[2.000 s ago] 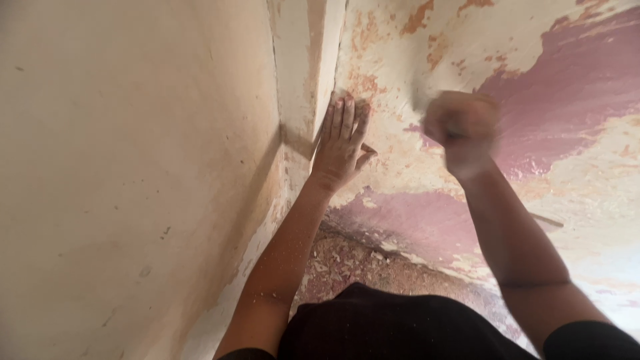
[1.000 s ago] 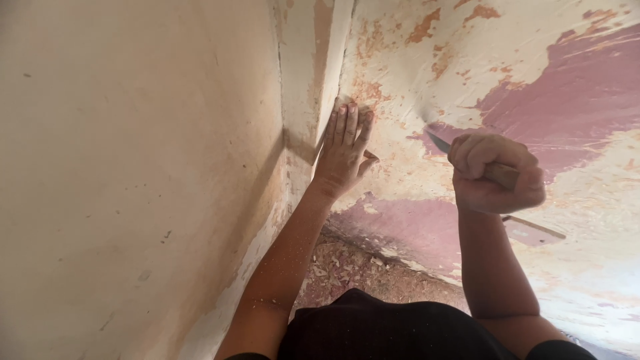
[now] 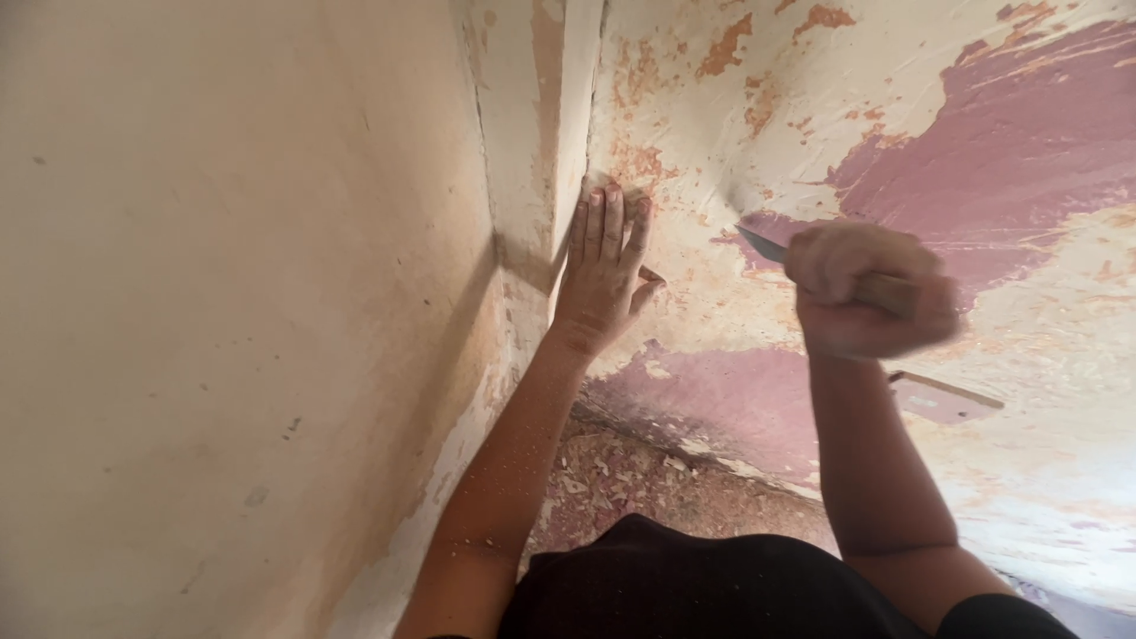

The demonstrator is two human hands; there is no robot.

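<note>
My left hand (image 3: 605,266) lies flat on the patchy painted wall (image 3: 692,302), right beside the corner trim, with its fingers up and the thumb out to the side. Slightly blurred, my right hand (image 3: 870,288) is closed around the handle of a scraper or knife (image 3: 761,243). Its dark blade points left and up, with the tip at or near the edge of a small purple patch (image 3: 768,226); whether it touches the wall cannot be told. Cream paint, orange-brown bare spots and purple areas cover this wall.
A plain beige wall (image 3: 248,266) rises on the left, meeting a vertical trim strip (image 3: 519,115). Paint flakes (image 3: 603,475) litter the floor below. A socket or switch plate (image 3: 945,398) is on the wall behind my right forearm.
My right hand, blurred and further left two seconds ago, has moved right with the tool; since one second ago it is in about the same place. My left hand has stayed against the wall.
</note>
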